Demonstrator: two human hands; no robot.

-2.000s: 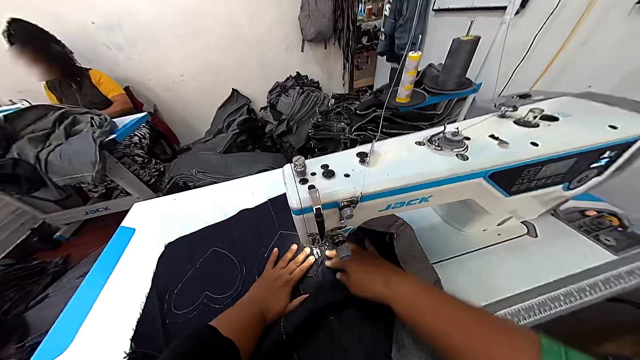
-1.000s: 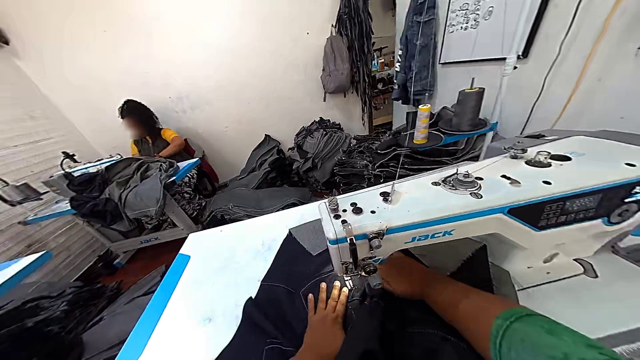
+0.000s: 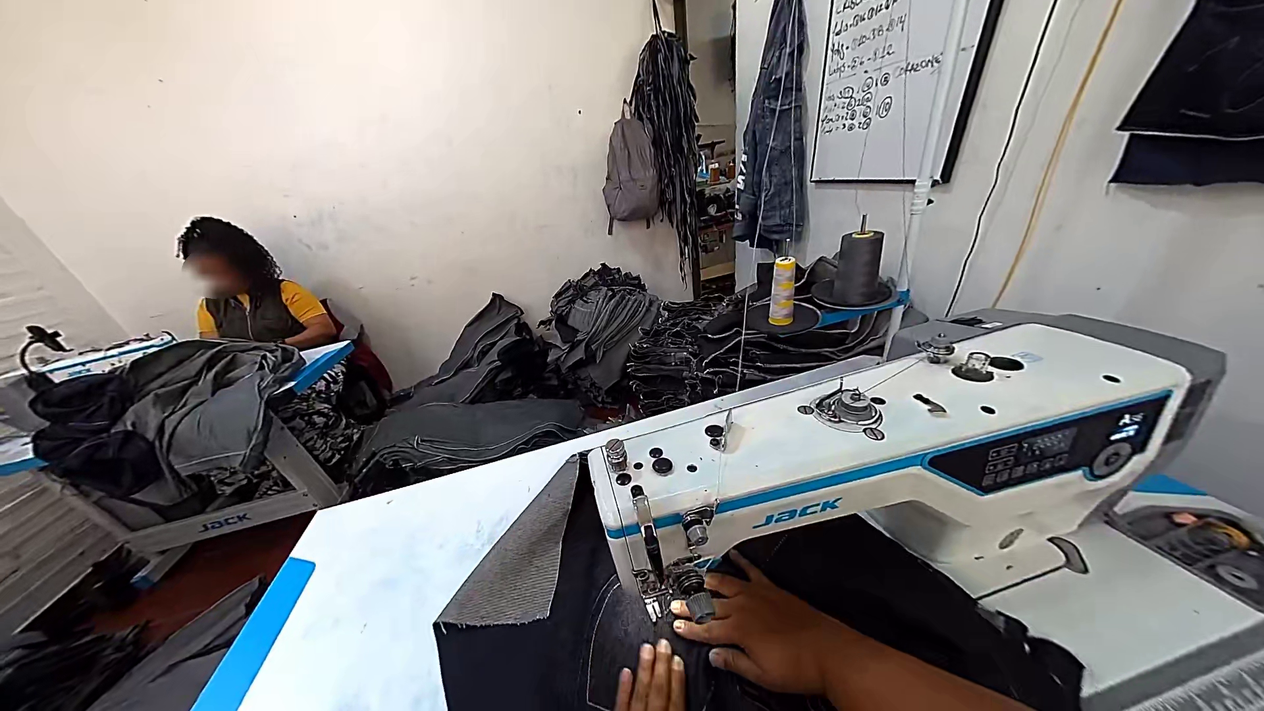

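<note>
Dark denim fabric (image 3: 533, 647) lies under the needle area of a white and blue Jack sewing machine (image 3: 889, 425), one corner folded over to its grey underside. My left hand (image 3: 652, 679) rests flat on the denim just below the presser foot (image 3: 654, 604), fingers pointing up and the rest cut off by the frame's bottom. Close to the right of the foot, my right hand (image 3: 765, 622) presses on the fabric with its fingers spread. A light stitched line curves on the denim left of my fingers. More dark fabric passes under the machine's arm.
White table (image 3: 395, 553) has a blue edge at left. Thread cones (image 3: 859, 267) stand behind the machine. Grey and black garment piles (image 3: 464, 430) lie beyond. A seated person (image 3: 252, 296) is at another machine table at left. A tray of small items (image 3: 1205, 553) sits at right.
The denim has shifted and turned under the machine; a corner now shows folded over, grey side up. My right hand has its fingers more spread beside the foot. The view has swung right.
</note>
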